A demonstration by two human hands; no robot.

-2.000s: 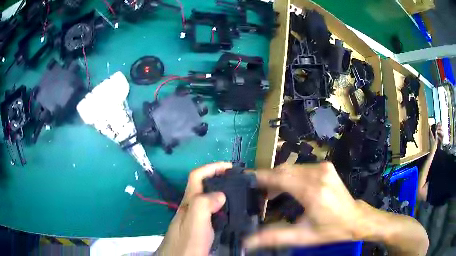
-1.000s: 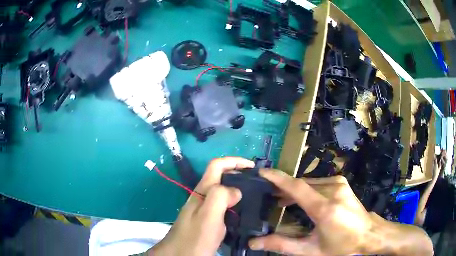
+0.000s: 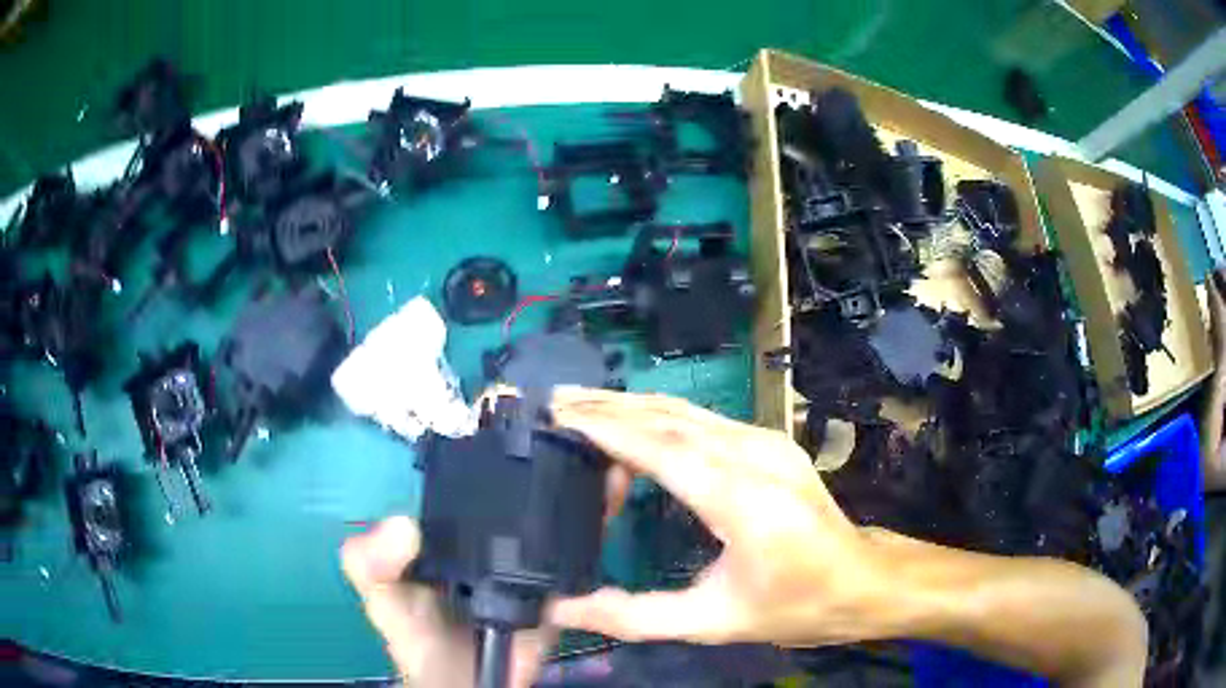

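Note:
A black squarish housing assembly point(image 3: 511, 518) is held above the front of the teal mat. A dark rod projects down from it to the bottom edge. My left hand point(image 3: 417, 605) grips it from the left and below, partly hidden behind it. My right hand point(image 3: 753, 524) holds its right side, fingers at the top and thumb at the lower edge. Behind it lie a white-headed brush or wrapped tool point(image 3: 406, 370), its handle hidden, a round black disc with a reddish centre point(image 3: 480, 289) and a partly covered black unit point(image 3: 558, 359).
Several black housings, open frames point(image 3: 601, 188) and wired round units point(image 3: 172, 401) lie on the mat at left and back. A tan cardboard tray point(image 3: 768, 255) heaped with black parts stands right, a second tray point(image 3: 1072, 296) beyond it. A blue bin point(image 3: 1172, 464) is at far right.
The housing assembly has been raised and turned in both hands, with its rod now pointing down. It now covers part of the unit behind it. The view has shifted to show more of the bench's far edge.

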